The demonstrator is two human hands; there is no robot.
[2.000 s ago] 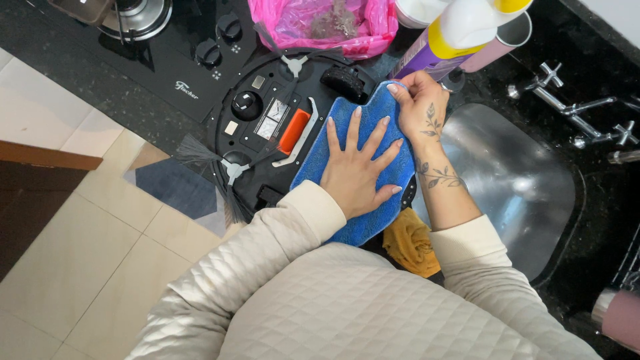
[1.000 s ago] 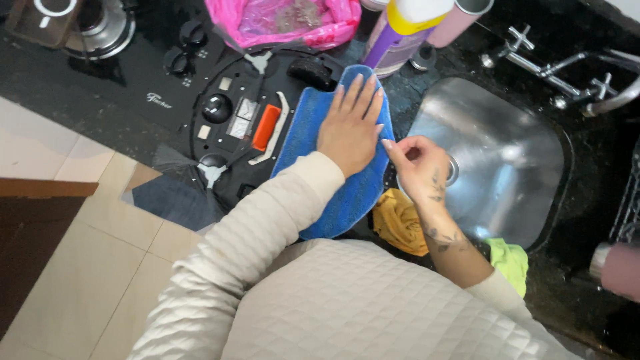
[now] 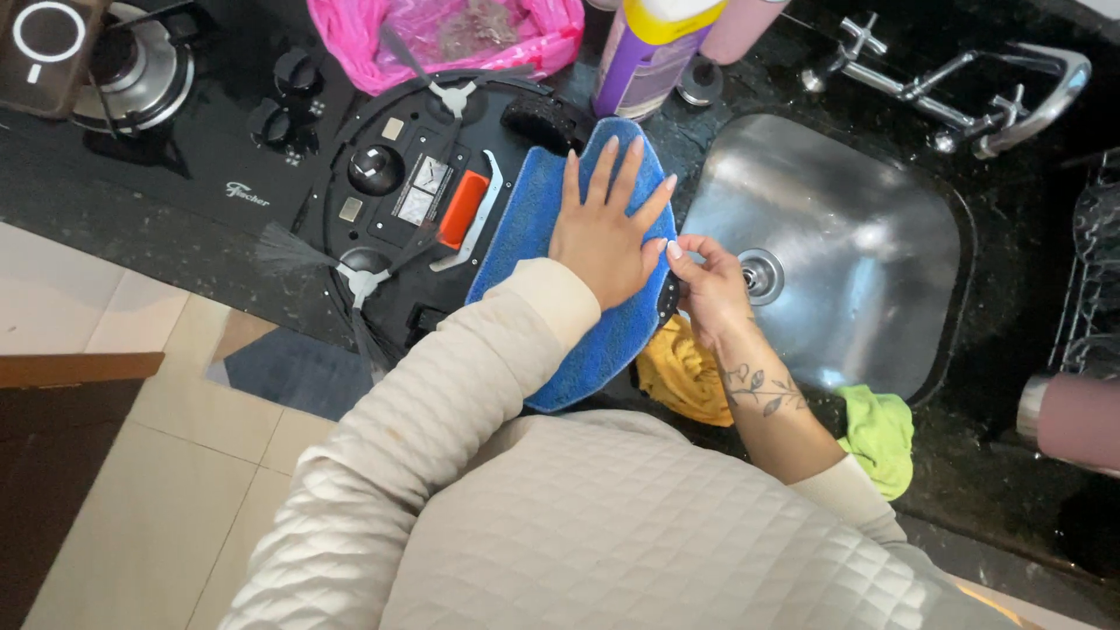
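An upside-down robot vacuum (image 3: 416, 188) lies on the dark countertop, its side brushes and wheel facing up. A blue microfiber mop pad (image 3: 577, 337) covers its right part. My left hand (image 3: 608, 232) rests flat on the pad, fingers spread, gripping nothing. At the pad's right edge, my right hand (image 3: 713, 284) has thumb and index finger pinched on the border, beside the vacuum's dark rim. Below this hand a yellow cloth (image 3: 682, 376) lies bunched up.
A steel sink (image 3: 840, 254) with a chrome faucet (image 3: 945, 87) is at the right. A green cloth (image 3: 879, 437) hangs near its edge. Behind the vacuum stand a pink plastic bag (image 3: 446, 44) and a purple bottle (image 3: 647, 61). A gas cooktop (image 3: 210, 114) lies left.
My right hand has moved from the pad's top corner down along its right edge. My left hand has shifted up the pad and remains flat on it.
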